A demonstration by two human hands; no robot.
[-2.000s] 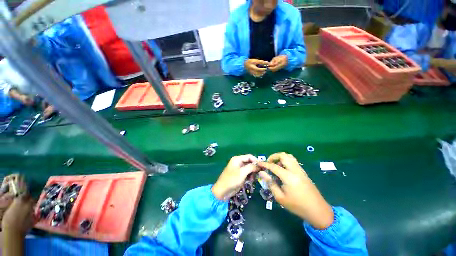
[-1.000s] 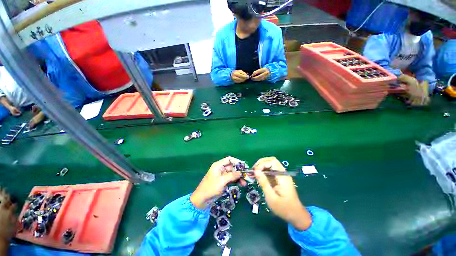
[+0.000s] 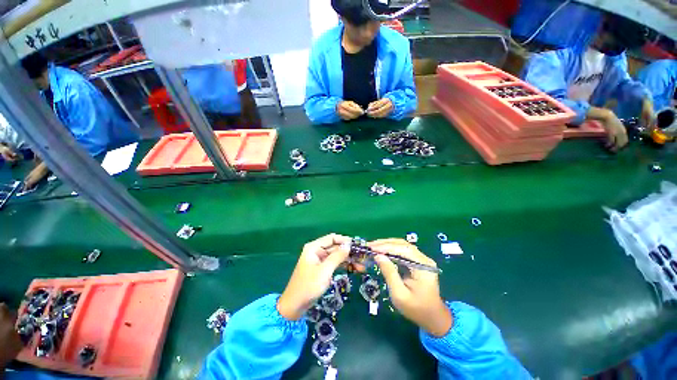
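Observation:
My left hand (image 3: 315,273) holds a small electronic module (image 3: 357,246) in its fingertips, just above the bench. My right hand (image 3: 410,286) holds dark tweezers (image 3: 410,261) like a pen; their handle points right and their tip meets the module. The fingers hide part of the module. Several silver-black modules (image 3: 324,330) lie in a column below my left hand, the lowest with a white tab (image 3: 330,372). Another module (image 3: 370,288) with a white tab lies between my hands.
The green belt (image 3: 252,223) carries spaced modules (image 3: 299,198). A divided pink tray (image 3: 152,315) with modules is at left. A white card (image 3: 450,249) and small rings lie right. Stacked pink trays (image 3: 482,133), a clear plastic tray (image 3: 649,241), a metal post (image 3: 111,174) and a person (image 3: 361,67) are around.
The tweezers, visible since one second ago, now slant down to the right. Modules on the belt have shifted right relative to the bench. The camera view has shifted slightly.

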